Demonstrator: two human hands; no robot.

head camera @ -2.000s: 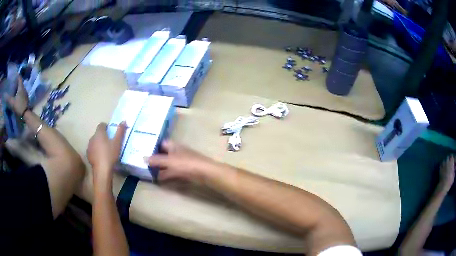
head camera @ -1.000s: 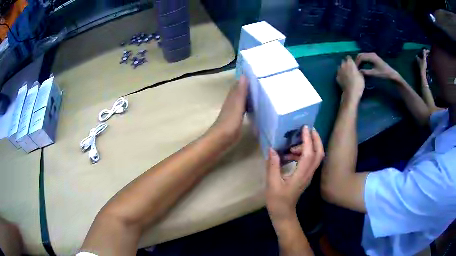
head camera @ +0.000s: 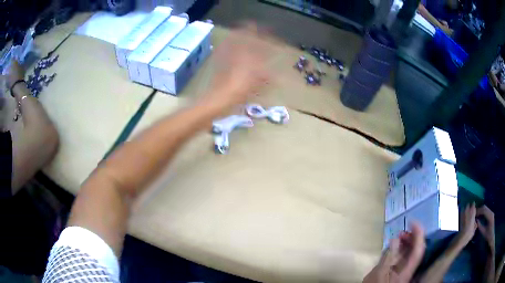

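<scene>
My left hand (head camera: 243, 61) is strongly blurred, raised over the upper middle of the bench, right of three white retail boxes (head camera: 171, 61) lying side by side. No object shows in it. My right hand (head camera: 401, 254) is at the lower right, partly cut off by the bottom edge. Its fingers are apart, in front of the lower end of a row of upright retail boxes (head camera: 423, 188), and it grips nothing visible. Two coiled white cables (head camera: 267, 114) lie on the tan paper (head camera: 288, 193) between the box groups.
A dark ribbed stack (head camera: 368, 69) stands at the back right beside small star-shaped parts (head camera: 318, 61). More small parts (head camera: 41, 77) lie at the left. A co-worker's arm (head camera: 33, 132) is at the left edge, and another person's hands (head camera: 470, 226) are close behind the right boxes.
The boxes carried between both hands now stand in a row with the other box at the right. My left hand has left them and moved far left. My right hand has released its box.
</scene>
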